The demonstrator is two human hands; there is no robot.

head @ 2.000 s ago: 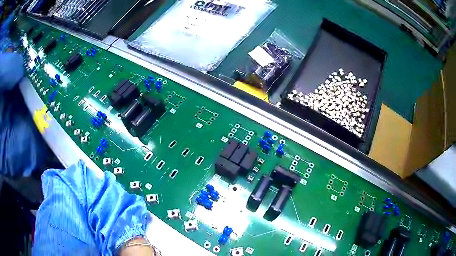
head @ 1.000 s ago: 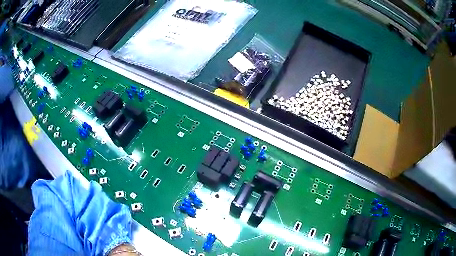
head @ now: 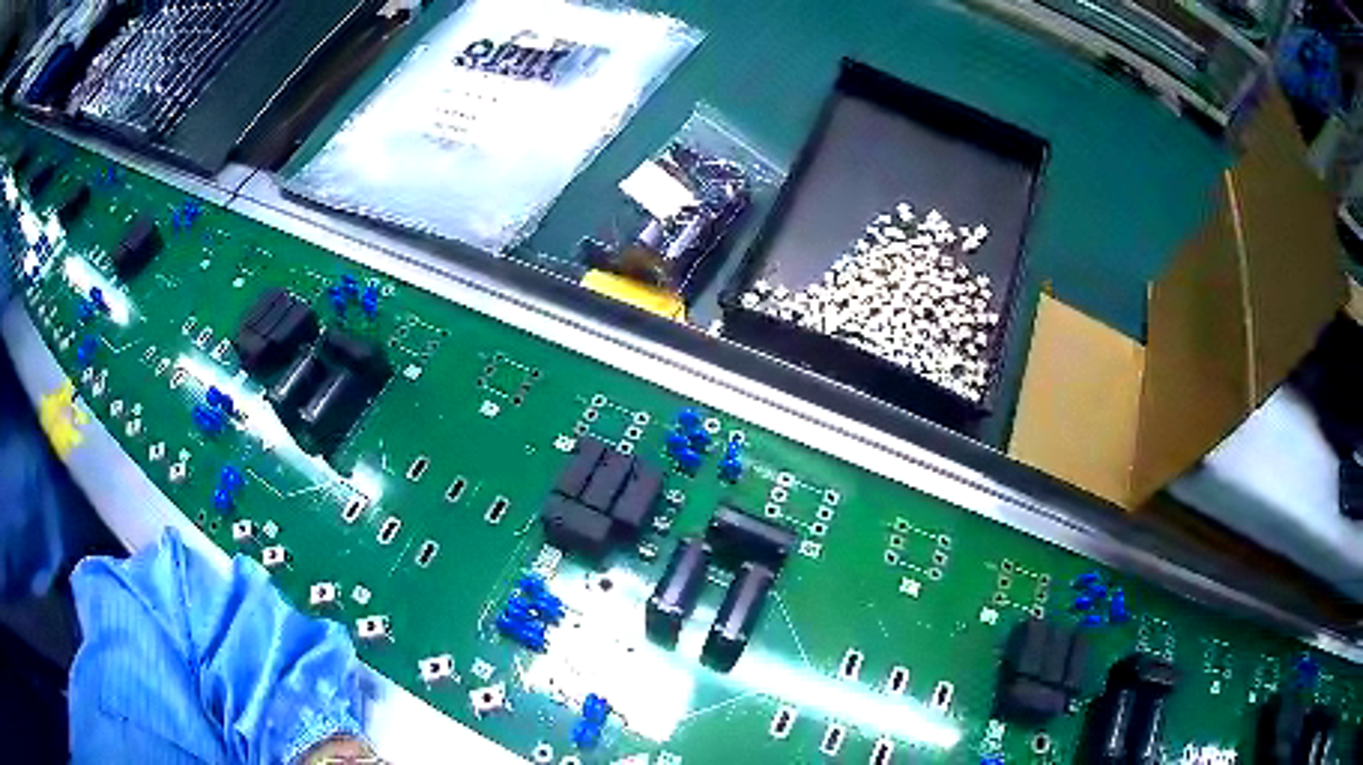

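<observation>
A long green circuit board (head: pixel 449 553) runs from the upper left to the lower right. Paired black relays (head: pixel 603 498), black cylindrical parts (head: pixel 725 583), blue disc parts (head: pixel 529 610) and small cream-white pieces (head: pixel 435 668) are mounted on it. A light-blue sleeve (head: pixel 209 643), seemingly on my left arm, lies over the near rail at the lower left. Only a bit of wrist shows at its cuff, and the hand is cut off by the bottom edge. My right hand is out of the picture. No hand is seen touching the board.
Beyond the far rail (head: pixel 493 298), a black tray (head: pixel 875 142) holds a pile of white pieces (head: pixel 912 307). Left of it are a small zip bag (head: pixel 695 209), a yellow item (head: pixel 635 293) and a large plastic bag (head: pixel 478 142). An open carton (head: pixel 1196 329) stands right. Another blue sleeve (head: pixel 38 493) shows far left.
The view has shifted, so the board, tray and bags sit further left and more of the carton's side shows. The sleeve has moved slightly left and down in the picture. No part is seen added.
</observation>
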